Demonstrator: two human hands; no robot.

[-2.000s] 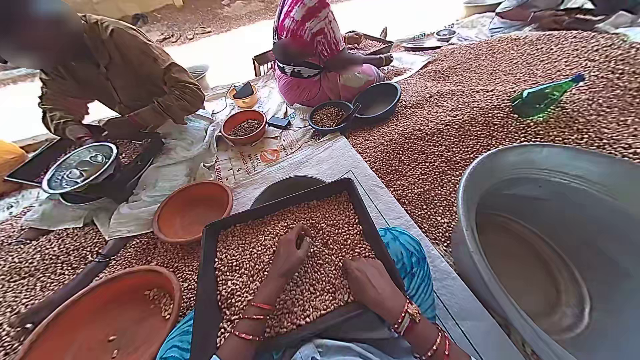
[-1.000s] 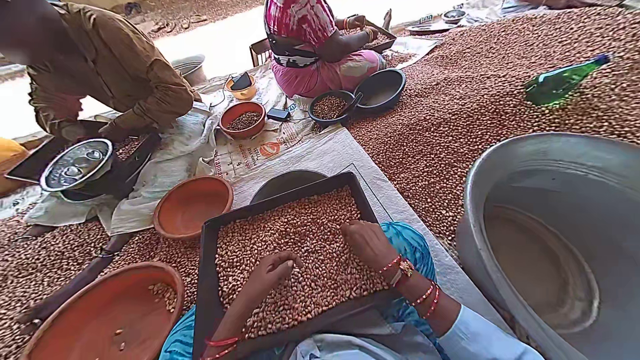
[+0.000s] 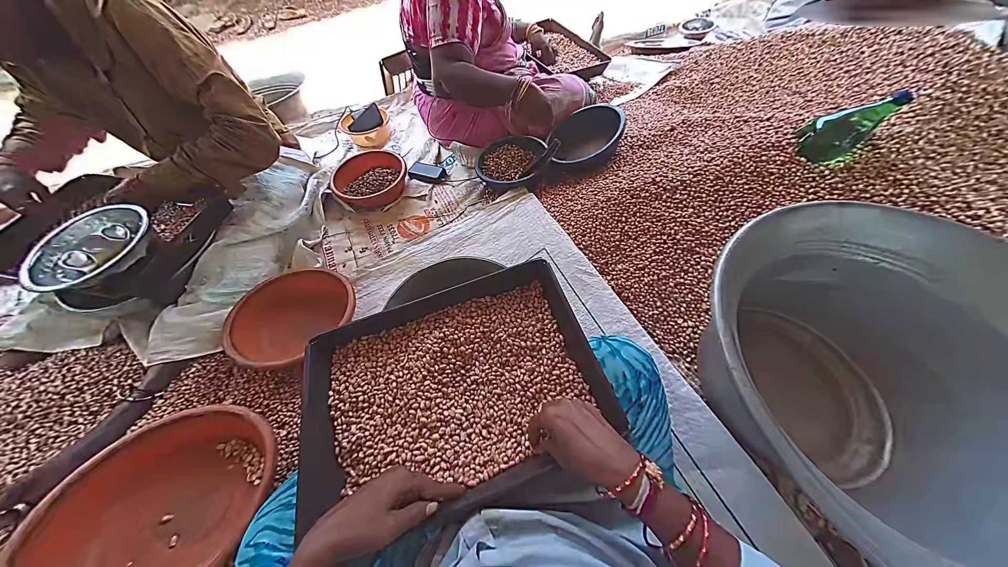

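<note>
A black square tray (image 3: 318, 409) filled with small brown nuts or seeds (image 3: 449, 386) rests on my lap. My left hand (image 3: 382, 508) lies at the tray's near left edge, thumb and fingers apart, with nothing seen in it. My right hand (image 3: 579, 441), with red bracelets at the wrist, is at the near right part of the tray, its fingers curled down at the edge of the nuts; whether it holds any is hidden. A dark round bowl (image 3: 441, 277) shows partly behind the tray's far edge.
Orange bowls (image 3: 142, 488) (image 3: 287, 319) stand at left, a large metal tub (image 3: 720, 346) at right. A nut heap (image 3: 709, 157) with a green bottle (image 3: 850, 130) spreads behind. Another person (image 3: 157, 94) works at left; one in pink (image 3: 472, 87) sits ahead beside dark bowls (image 3: 587, 138).
Both hands have moved from over the nuts in the tray to its near edge. The arm of the person in pink has come down toward the dark bowls.
</note>
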